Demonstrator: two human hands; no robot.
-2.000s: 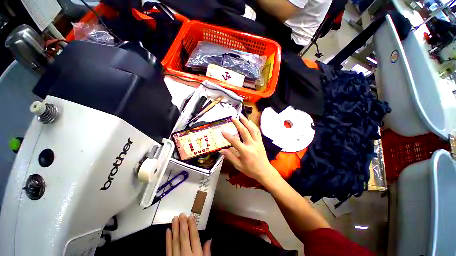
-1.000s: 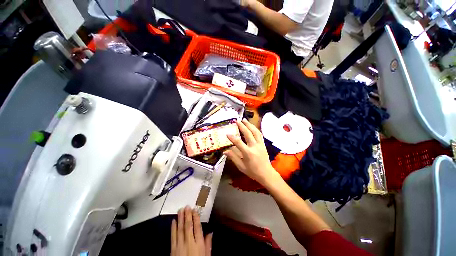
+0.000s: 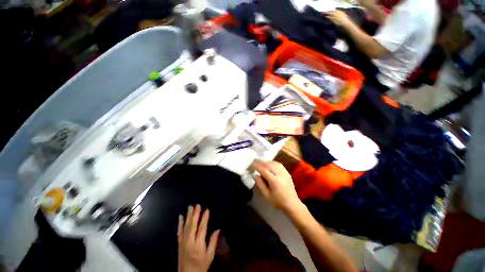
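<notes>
A black fabric panel lies on the table in front of the sewing machine, its left part near the needle area. My left hand lies palm down on the fabric, fingers slightly apart. My right hand is at the table's right edge, beside the panel's right corner, with bent fingers; blur hides whether it pinches anything. The phone lies lit in the tray. Dark blue thread snips lie on the table left of it.
An orange basket with bagged items stands behind the tray. A white roll lies on orange cloth, beside a navy heap. A pale blue-grey trough runs behind the machine. A person in white is at the upper right.
The view has turned left, so the needle end of the machine and more black fabric show. My right hand has left the phone and moved down to the table's edge. My left hand stays on the fabric.
</notes>
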